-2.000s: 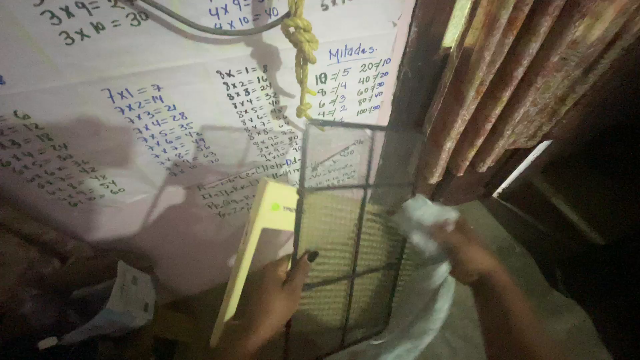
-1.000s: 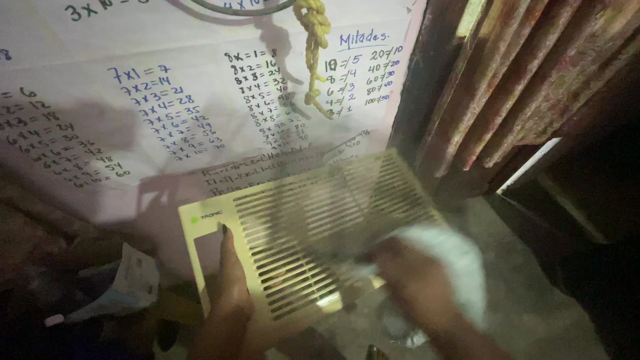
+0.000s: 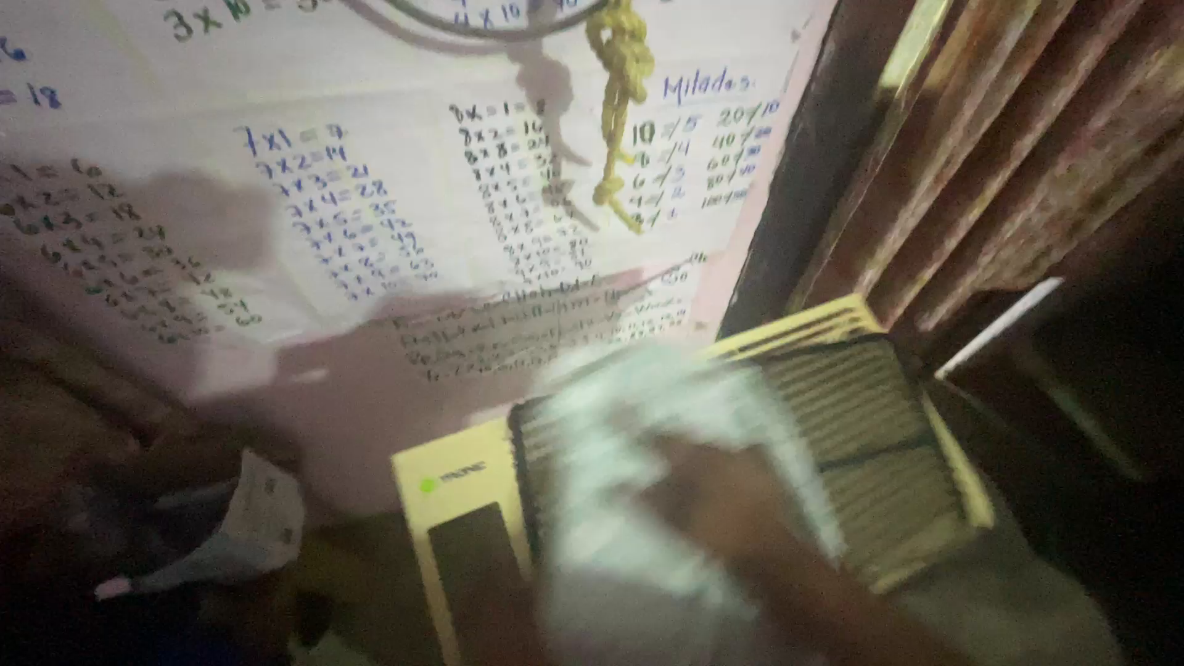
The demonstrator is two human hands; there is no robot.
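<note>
My right hand [image 3: 721, 499], blurred, is closed on a pale cloth [image 3: 601, 499] spread over a dark-framed mesh filter [image 3: 860, 444]. Behind the filter is a yellowish slatted plastic grille panel [image 3: 458, 462], its slats visible through the mesh. The panel has a rectangular opening near its left end and bears a small green mark and writing. My left hand [image 3: 495, 601] is at the lower left of the panel, dark and mostly cut off by the cloth and the frame's edge; its fingers cannot be made out.
Behind stands a wall sheet [image 3: 370, 231] with handwritten sums. A knotted yellow rope [image 3: 620, 102] and a dark cable [image 3: 499, 32] hang before it. A patterned curtain [image 3: 999, 157] hangs at the upper right. A pale carton or packet [image 3: 259, 518] lies at the lower left.
The mesh filter, upright and apart from the panel two seconds ago, now lies across the panel's front. My right hand has moved the cloth from the right side to the middle of the filter.
</note>
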